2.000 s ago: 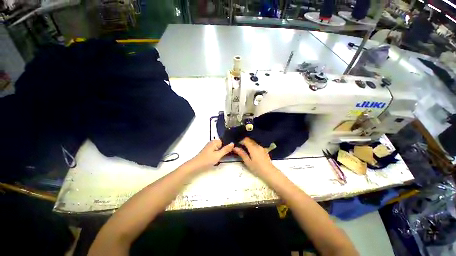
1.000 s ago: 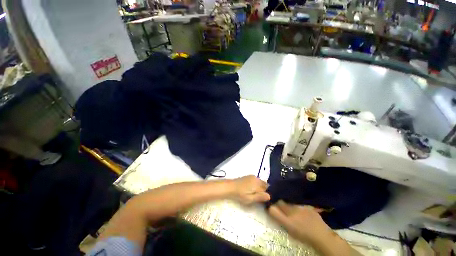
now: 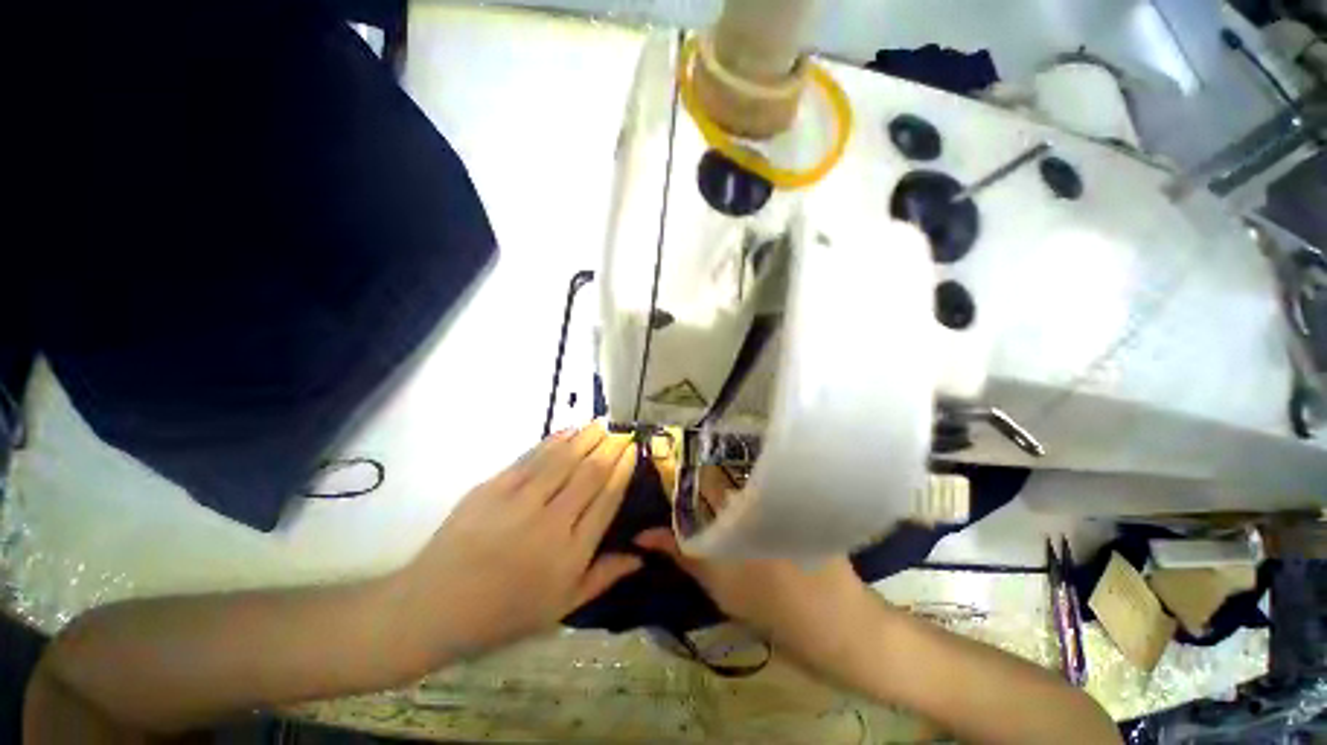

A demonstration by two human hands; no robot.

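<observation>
A dark navy cloth piece [image 3: 633, 600] lies under the white sewing machine head [image 3: 1106, 291], with a thin dark loop at its near edge. My left hand [image 3: 531, 531] lies flat with its fingers spread, fingertips on the cloth beside the lit needle area. My right hand [image 3: 757, 575] is on the cloth just right of it, its thumb near my left thumb; its fingers are partly hidden behind the machine head. The presser foot [image 3: 655, 444] shows only in part between the hands.
A large navy garment [image 3: 248, 248] is heaped at left, a thin loop at its corner. Dark snips and a purplish pen [image 3: 1070, 619] lie at right, beside tan pieces [image 3: 1131, 608] on dark scraps. A yellow ring [image 3: 837, 138] circles the machine's pale post.
The view has moved close over the machine head. My left hand has gone from the cloth's near edge to beside the needle and lies flatter. My right hand has moved towards the needle too.
</observation>
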